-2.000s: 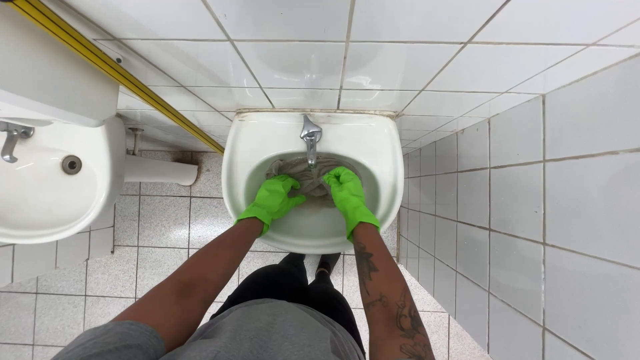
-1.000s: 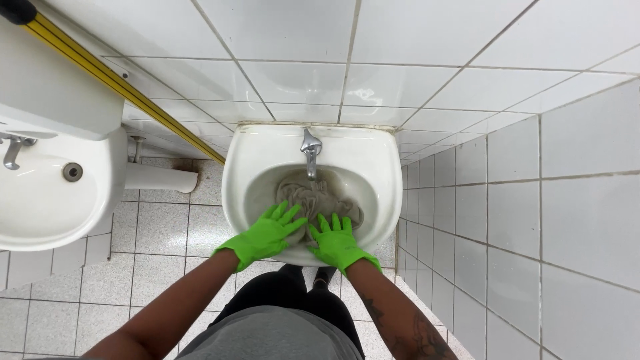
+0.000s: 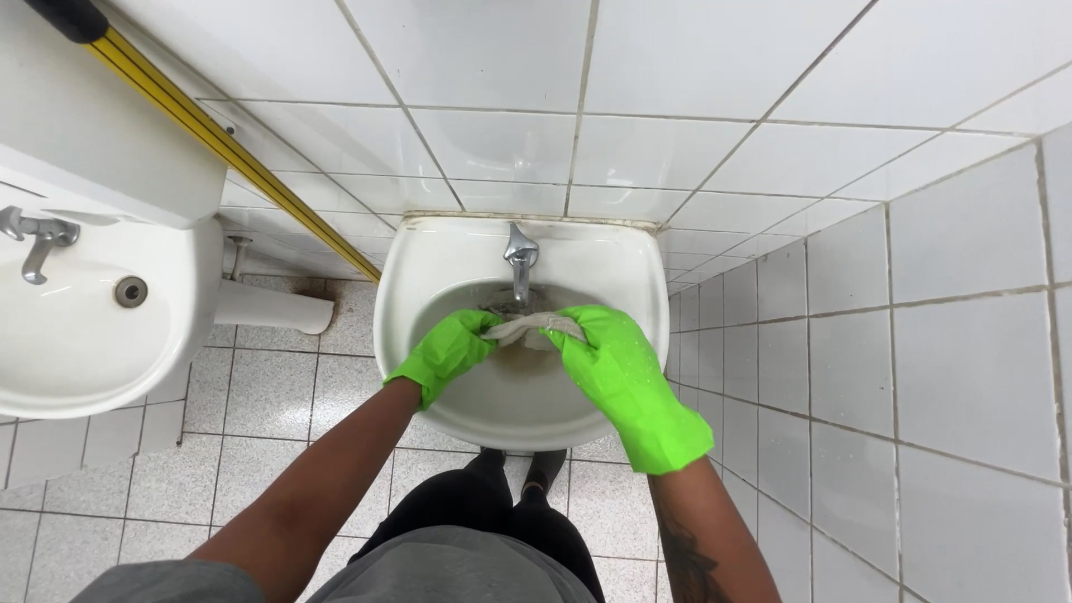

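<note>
Both my hands wear bright green rubber gloves. A wet grey cloth (image 3: pixel 528 327) is stretched and bunched between them, over the bowl of a white ceramic washbasin (image 3: pixel 523 419). My left hand (image 3: pixel 448 352) grips its left end, and my right hand (image 3: pixel 620 377), raised a little more towards the camera, grips the right end. Just beyond the cloth, the chrome tap (image 3: pixel 521 255) stands at the back of the basin. Brownish water or residue shows in the bowl below the cloth. The fingertips are partly hidden by the cloth and gloves.
At the left is a second white washbasin (image 3: pixel 75 343) with its own chrome tap (image 3: pixel 42 239). A yellow pole with a black end (image 3: pixel 226 151) leans diagonally between the basins. White tiled walls (image 3: pixel 846 360) rise behind and at the right. Speckled floor tiles (image 3: pixel 268 394) lie below.
One second ago both hands were spread on the cloth down in the basin. Now they have lifted it and hold it between them, closed around its ends.
</note>
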